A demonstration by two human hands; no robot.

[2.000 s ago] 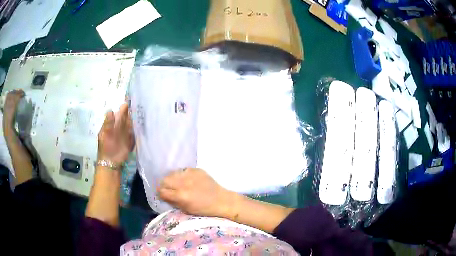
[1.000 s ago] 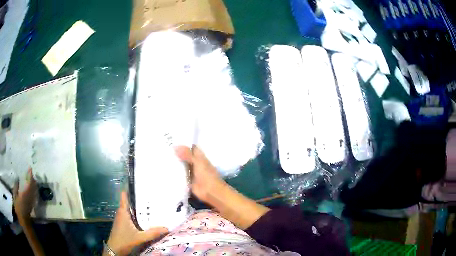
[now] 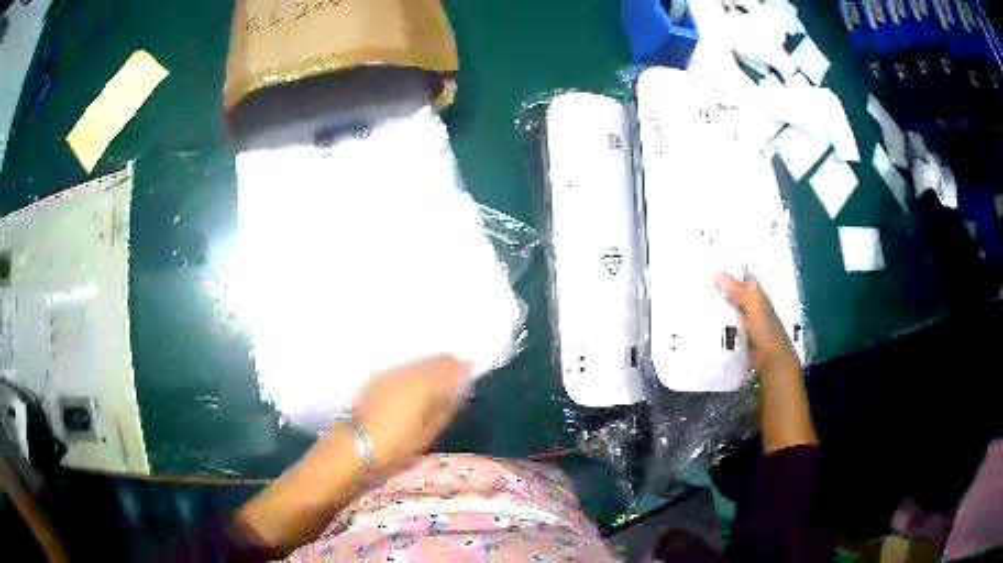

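A flat stack of shiny clear bags (image 3: 363, 264) lies in front of me, its far end inside the brown carton sleeve (image 3: 346, 39) marked SL200. My left hand (image 3: 412, 401) is blurred at the stack's near right corner; whether its fingers hold film is not clear. My right hand (image 3: 759, 313) is on the right side of a white laminator (image 3: 698, 220), fingertips on its top face. It looks larger than the bagged laminator (image 3: 594, 242) to its left and overlaps the units at right. Crinkled film (image 3: 682, 440) shows at their near ends.
A blue tray (image 3: 660, 33) and many white slips (image 3: 830, 181) are at the upper right, with blue boxes (image 3: 924, 44) beyond. The off-white work board (image 3: 77, 319) is at left, a pale sheet (image 3: 116, 108) at upper left. Part of another person's arm (image 3: 33, 511) shows at lower left.
The white laminator that was between both hands over the stack is now at the right with my right hand. My left hand has moved onto the stack's near corner. The view has shifted slightly.
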